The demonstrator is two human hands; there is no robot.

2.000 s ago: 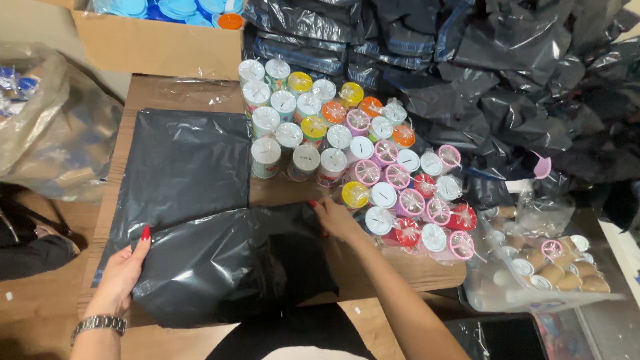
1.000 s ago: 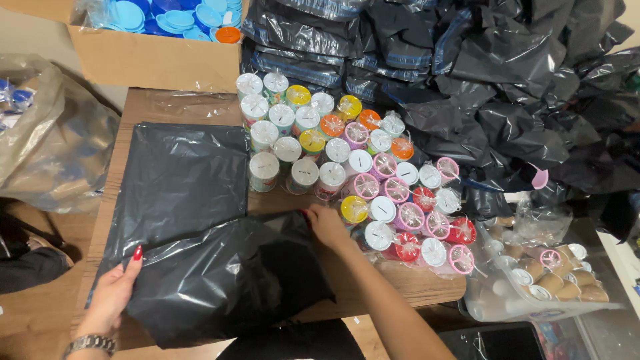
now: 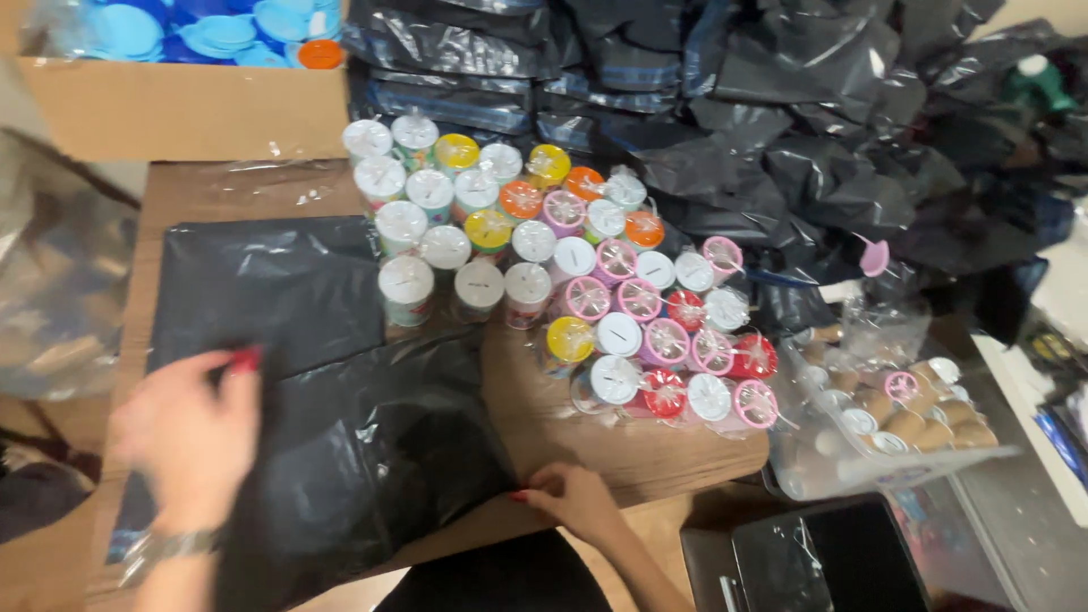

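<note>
A black plastic bag [image 3: 408, 442] lies across the near part of the wooden table, its near side hanging past the edge. My right hand [image 3: 574, 501] pinches its right corner between thumb and fingers. Blurred by motion, my left hand [image 3: 195, 425] is over the bag's left side; whether it grips any plastic cannot be told. Farther back, flat black bags [image 3: 263, 289] lie on the table, partly under the near one. Right of them stand several rows of cylindrical containers [image 3: 478, 285] wrapped in clear film, with white, yellow, orange, pink and red lids.
A cardboard box [image 3: 195, 106] of blue lids stands at the back left. Stacks of filled black bags [image 3: 612, 93] rise behind the containers. A clear plastic bin [image 3: 892, 476] of cardboard tubes sits at the right. A clear sack [image 3: 59, 297] is beyond the table's left edge.
My right hand has moved from the bag's far right corner toward me, to the table's near edge. My left hand has left its hold at the bag's left edge seen earlier.
</note>
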